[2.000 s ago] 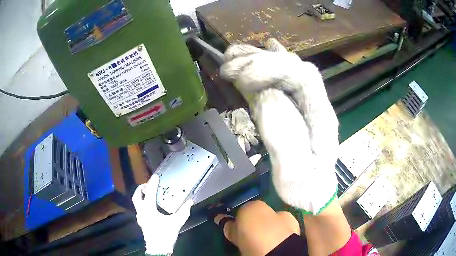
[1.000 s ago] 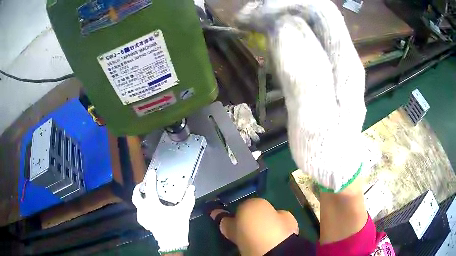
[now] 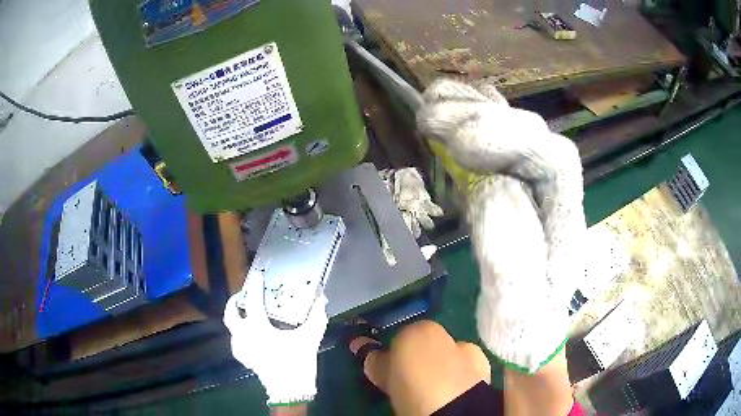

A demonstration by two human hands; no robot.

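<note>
A silvery sheet-metal housing (image 3: 294, 264) lies on the grey slotted machine table (image 3: 370, 280), its far end under the spindle chuck (image 3: 302, 210). The green tapping machine head (image 3: 244, 106) stands above it. My left hand (image 3: 280, 345), in a white glove, grips the housing's near end, thumb on its top face. My right hand (image 3: 508, 187), in a white glove with a green cuff edge, is raised at the right and closed around the end of the grey feed lever (image 3: 382, 71). The lever's grip is mostly hidden by the glove. The tap's tip cannot be made out.
Housings (image 3: 97, 248) are stacked on a blue sheet (image 3: 175, 244) at left. Crumpled gloves or rags (image 3: 413, 199) lie at the table's right edge. More housings (image 3: 686, 361) stand on the pallet board (image 3: 662, 252) at right. A brown bench (image 3: 471, 36) is behind.
My right hand has come down with the lever since one second ago, after being higher. The housing has been turned more upright under the chuck than two seconds ago, my left hand still on it.
</note>
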